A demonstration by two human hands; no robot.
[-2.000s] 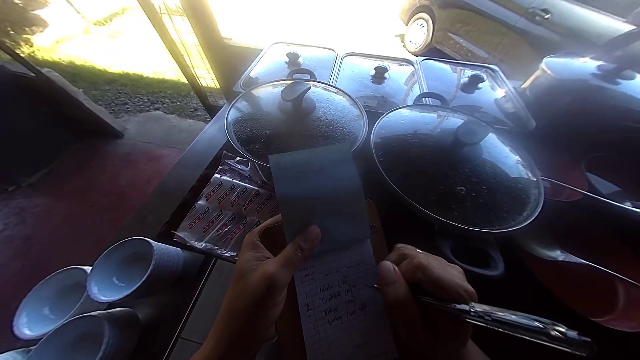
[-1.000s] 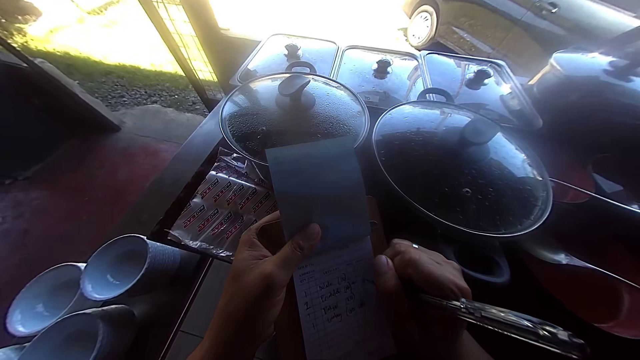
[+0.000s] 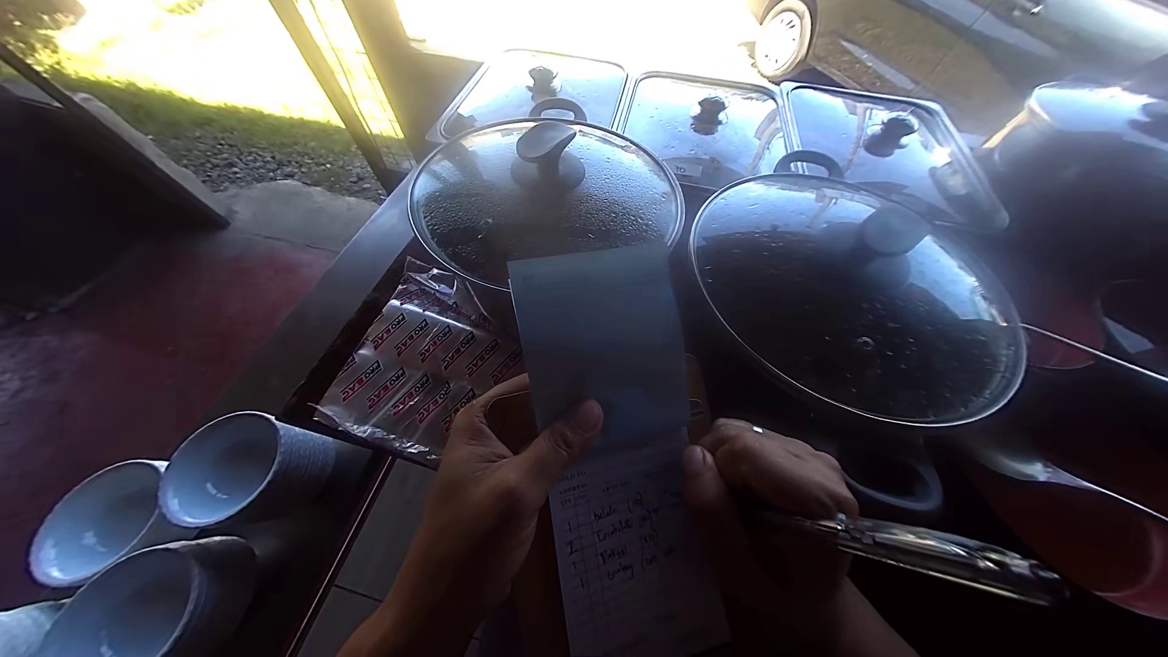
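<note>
A paper order pad with its top sheet or cover folded up bears handwriting in a ruled table. My left hand grips it from the left, thumb pressed on the raised flap. On the right, my right hand rests at the pad's edge with a glossy ballpoint pen held in its fingers; the pen's tip is hidden. Something brown, perhaps a backing or wallet, shows behind the pad. A ring is on a finger of the right hand.
Two pans under glass lids stand beyond my hands. Behind them are lidded steel trays. A printed plastic packet lies at left, with several stacked bowls or cups at lower left. Metal utensils lie at right; a car is outside.
</note>
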